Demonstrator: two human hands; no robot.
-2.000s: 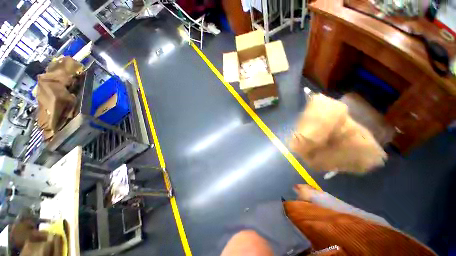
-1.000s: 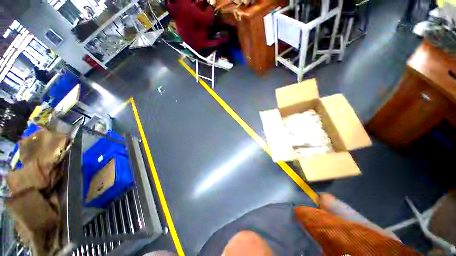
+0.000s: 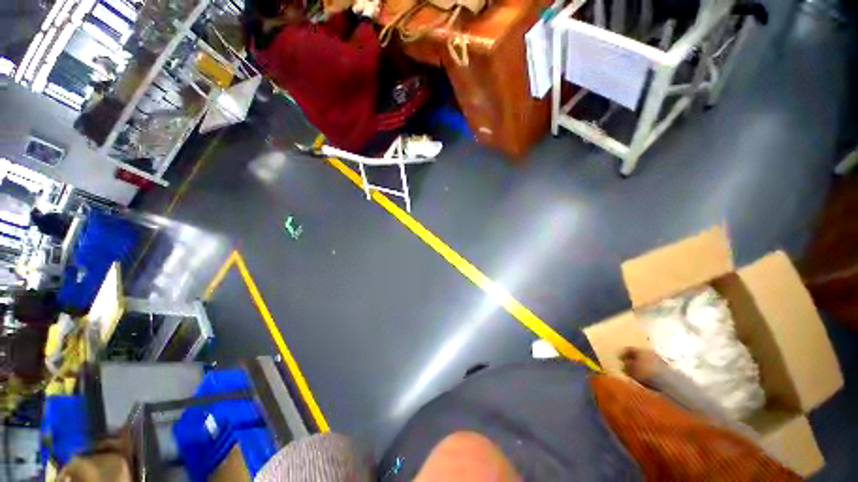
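Observation:
An open brown carton (image 3: pixel 792 325) stands at the right, its flaps spread and white, crumpled-looking contents (image 3: pixel 706 348) inside. My right hand (image 3: pixel 643 363) is small and blurred at the carton's near left side, beyond the rust corduroy sleeve; its fingers and any contact are unclear. My left hand is not in view. A grey ribbed cloth shape shows at the bottom left of centre.
Yellow lines (image 3: pixel 452 256) edge the grey floor aisle. A person in dark red (image 3: pixel 325 80) sits at a brown desk (image 3: pixel 503 89) ahead. A white-framed rack (image 3: pixel 607 71) stands beyond the carton. Blue bins (image 3: pixel 221 424) and a cart stand at lower left.
The carton has come nearer, towards the lower right. The seated person and rack show more fully. The blue bins have shifted down. My right hand now shows beside the carton.

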